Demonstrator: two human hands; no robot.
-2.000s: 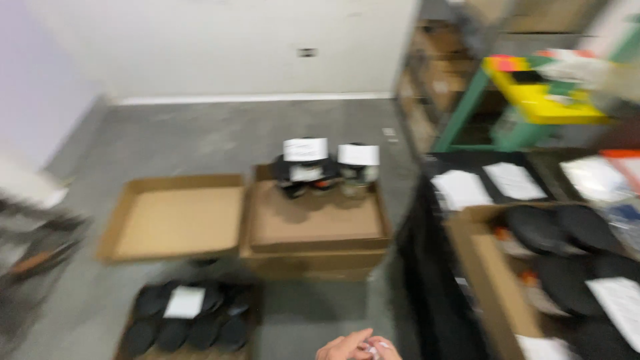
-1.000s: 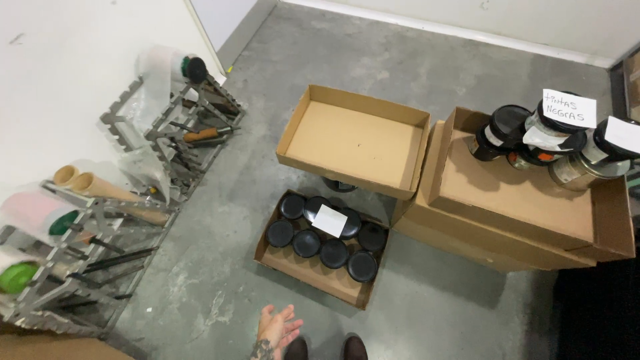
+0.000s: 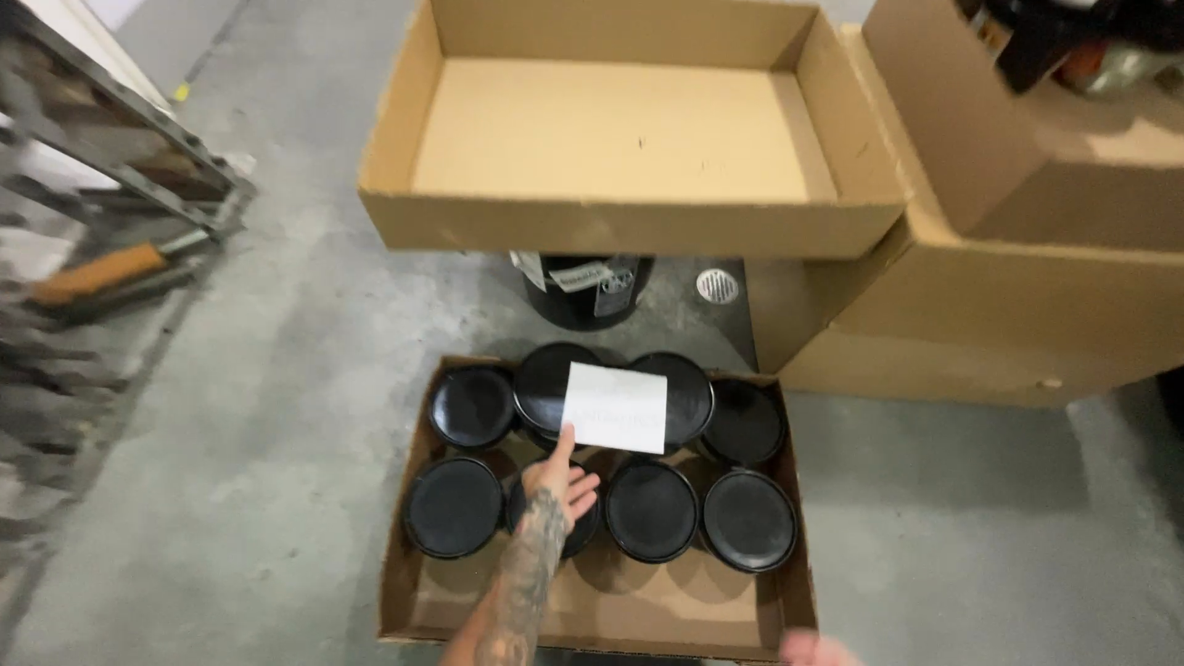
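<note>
My left hand (image 3: 561,481) reaches over a shallow cardboard tray (image 3: 592,643) on the floor, fingers apart, its index fingertip at the lower left edge of a white sheet of paper (image 3: 615,407). The paper bears faint writing and lies across two raised black-lidded tubs (image 3: 680,393). Several more tubs with round black lids (image 3: 652,511) stand in the tray, one partly hidden under my left hand. Blurred and cut off by the bottom edge, my right hand (image 3: 819,649) is at the tray's lower right corner; its fingers cannot be made out.
An open cardboard tray (image 3: 629,227) sits above a black bucket (image 3: 587,301) beyond the tubs. To the right stands a large cardboard box (image 3: 980,324) with containers at its top. A metal rack (image 3: 217,199) holding an orange-handled tool (image 3: 102,273) is at the left. A round floor drain (image 3: 717,287) shows.
The view has moved closer to the tray of black-lidded tubs. My left hand, below that tray a second ago, is now over it at the paper. My right hand has come into view at the bottom.
</note>
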